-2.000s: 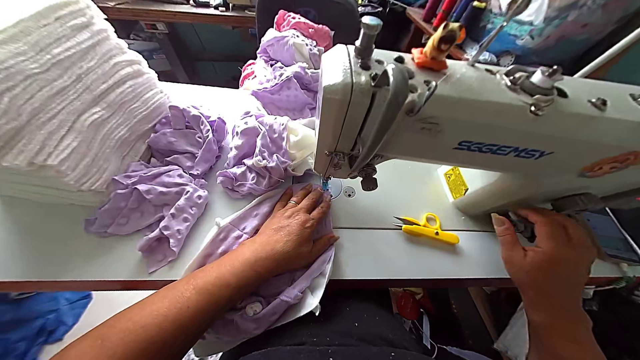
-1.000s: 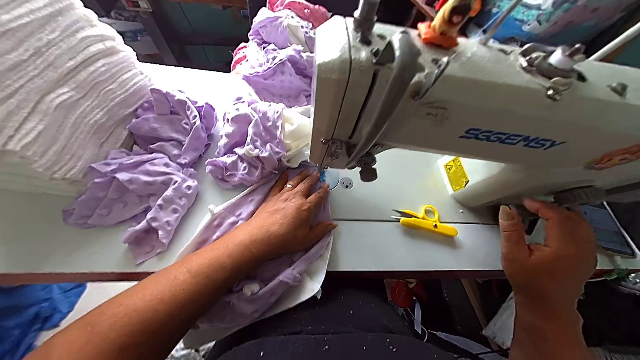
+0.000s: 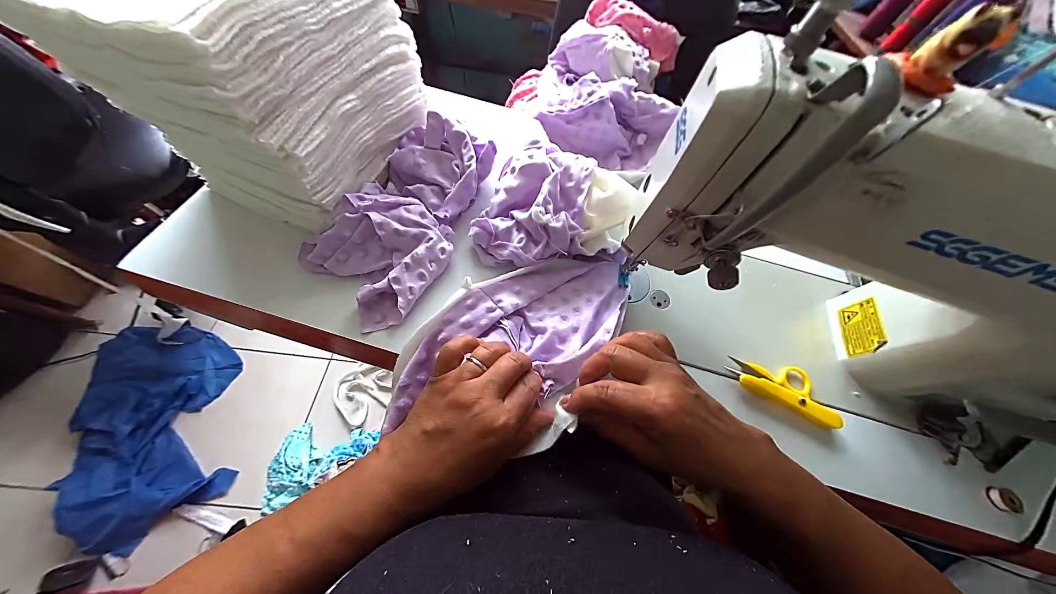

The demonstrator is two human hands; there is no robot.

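Lilac dimpled fabric with a white layer beneath (image 3: 569, 305) runs from under the presser foot (image 3: 625, 274) of an industrial sewing machine (image 3: 808, 157) to the table's front edge. My left hand (image 3: 483, 404), with a ring on one finger, grips the near part of this fabric. Close on its right, my right hand (image 3: 639, 396) pinches the fabric's white edge between thumb and fingers. Yellow thread snips (image 3: 788, 394) lie on the table to the right of my right hand, blades toward the machine's needle area.
A tall stack of white cloth (image 3: 272, 107) stands at the table's back left. Loose lilac pieces (image 3: 388, 239) and a lilac and cream bundle (image 3: 544, 206) lie beside it. More lilac and pink fabric (image 3: 610, 99) is heaped behind. Blue cloth (image 3: 148, 429) lies on the tiled floor.
My right hand has left the machine's right side and come to the fabric. My left hand has drawn back from beside the presser foot to the fabric's near part. The view has shifted left.
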